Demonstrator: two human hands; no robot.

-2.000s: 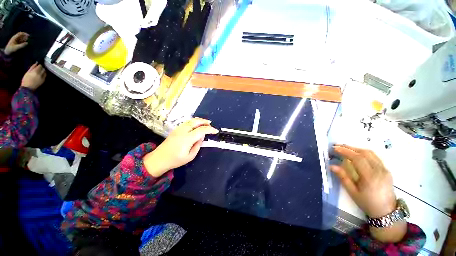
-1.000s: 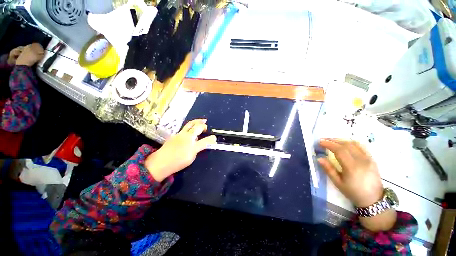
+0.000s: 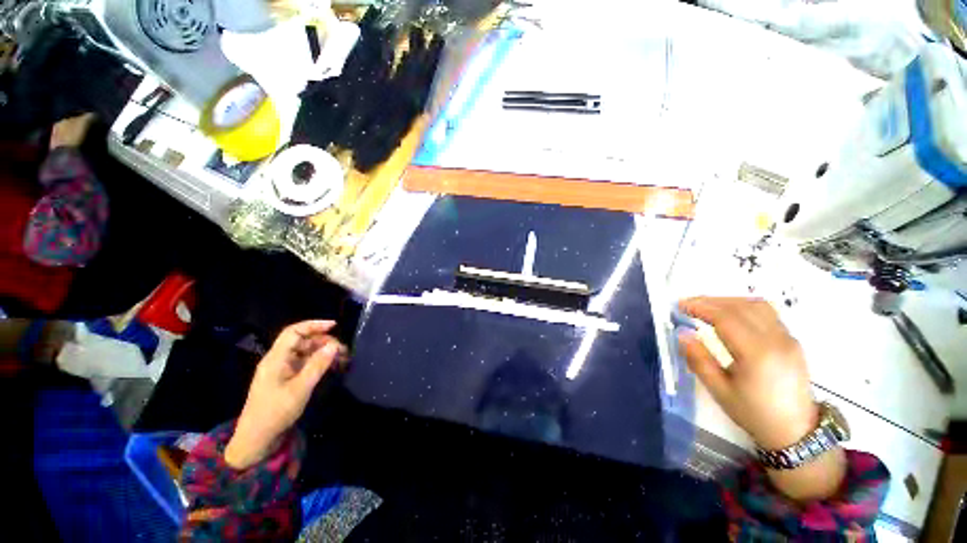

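Observation:
The clear plastic sewing template (image 3: 509, 366) lies closed over a black speckled panel (image 3: 424, 371), with an orange-brown hinge band (image 3: 541, 191) across its back edge. Near its middle is a dark slot (image 3: 522, 290) between white strips. My left hand (image 3: 278, 387) is off the template's left edge, over dark cloth; its thumb and fingers are a little apart and nothing shows in them. My right hand (image 3: 755, 366) is curled at the template's right edge, with bluish and pale yellow patches at its fingers; whether it holds something is unclear.
Behind the hinge lies the clear sheet with a black slot (image 3: 551, 102). A yellow tape roll (image 3: 249, 133), white roll (image 3: 302, 180) and black pieces on yellow-brown boards (image 3: 371, 95) are back left. The machine (image 3: 880, 180) is right. Another person's arm (image 3: 66, 207) shows far left.
My left hand has left the slot area and moved left and toward me, off the template. The slot's left end is uncovered. My right hand stays at the right edge.

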